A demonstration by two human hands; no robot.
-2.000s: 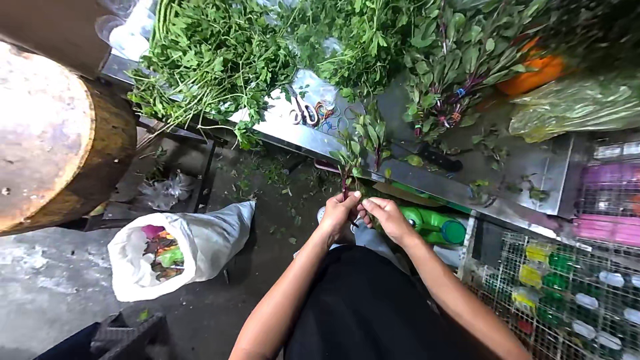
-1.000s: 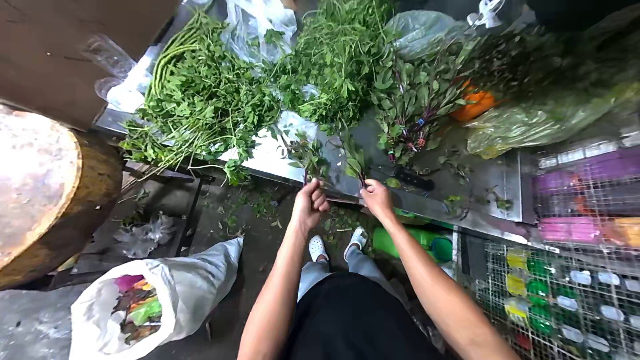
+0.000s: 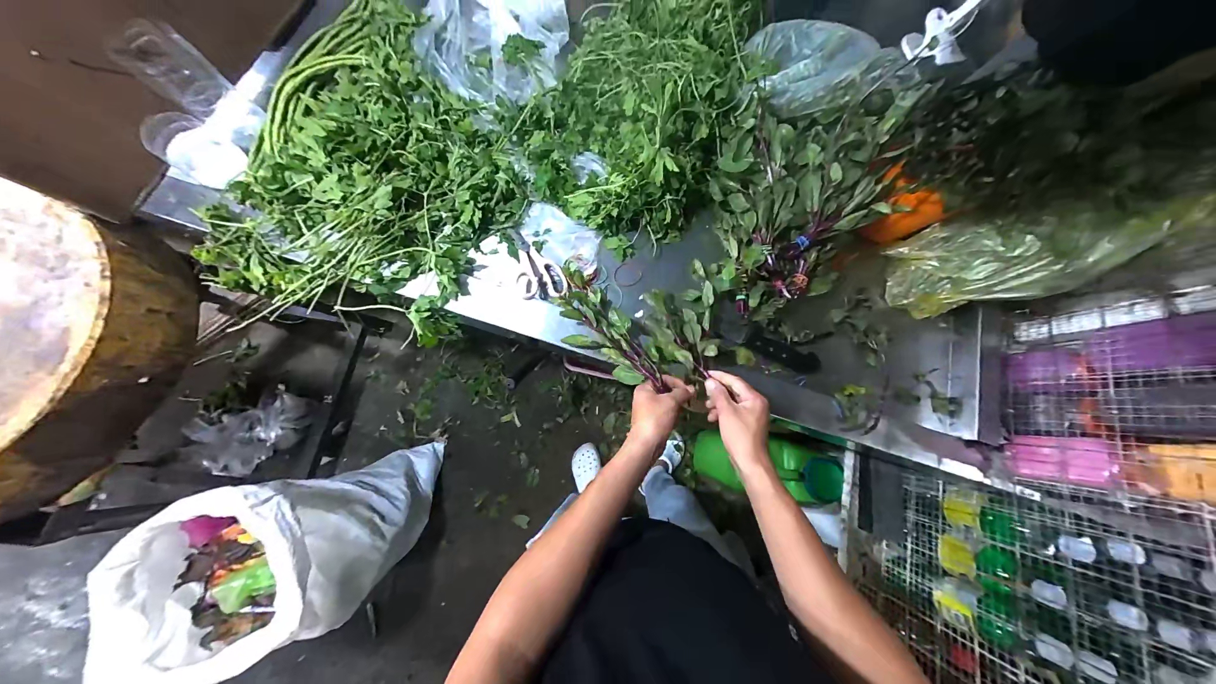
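Note:
My left hand is closed round the purple stems of a small bunch of leafy herb sprigs. Close beside it on the right, my right hand pinches the stems of another small bunch. Both bunches point up over the edge of the metal table. Beyond them lie tied purple-stemmed herb bundles, scissors and rubber bands. A knife with a black handle lies right of my right hand's bunch. Large heaps of green herbs cover the table's left part.
A white sack with scraps stands open at lower left, near a rusty drum. A green plastic bottle lies under the table. Wire crates with bottles stand at right. A plastic bag and an orange object rest on the table.
My hands were together two seconds ago, moved apart with a bunch in each one second ago, and are close together again now. The view has shifted somewhat.

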